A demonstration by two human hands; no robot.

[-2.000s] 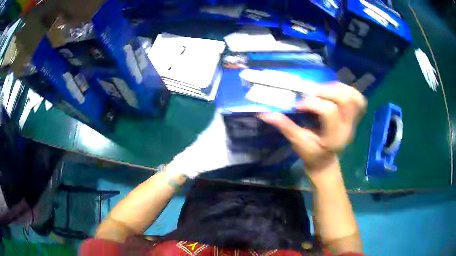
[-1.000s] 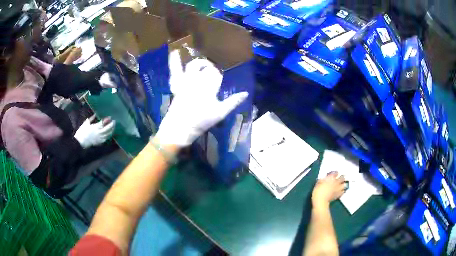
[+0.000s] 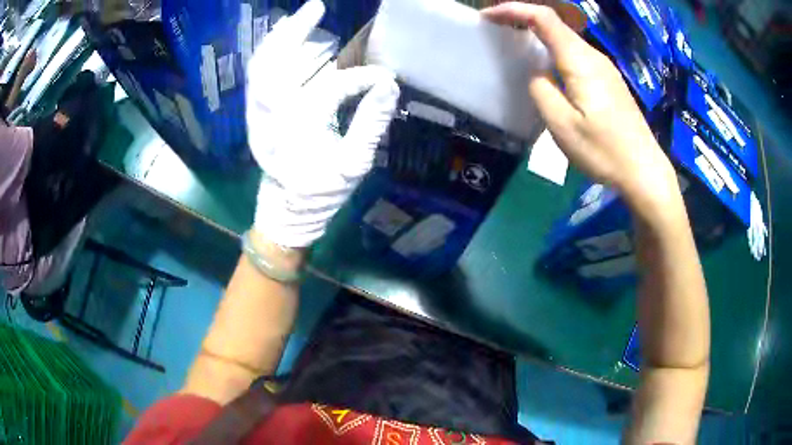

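An upright blue and black retail box (image 3: 438, 182) stands at the bench's front edge, in front of me. A white paper piece (image 3: 452, 56) lies over its top opening and hides the inside; I cannot tell if it is one sheet or a stack. My bare right hand (image 3: 595, 117) holds the paper's right side between thumb and fingers. My white-gloved left hand (image 3: 313, 130) is at the box's upper left edge, fingers spread, thumb side at the rim. Whether it grips the box or a flap is unclear.
Blue boxes stand close at the left (image 3: 208, 74) and many more at the right (image 3: 712, 156). Another box (image 3: 599, 239) is beside my right forearm. A white sheet (image 3: 548, 159) and a limp white glove (image 3: 756, 228) lie on the bench (image 3: 521, 304). A co-worker sits far left.
My right hand has lifted from the white sheets on the bench and now holds white paper over the box. A box now stands in front of me, between my hands. The view has turned.
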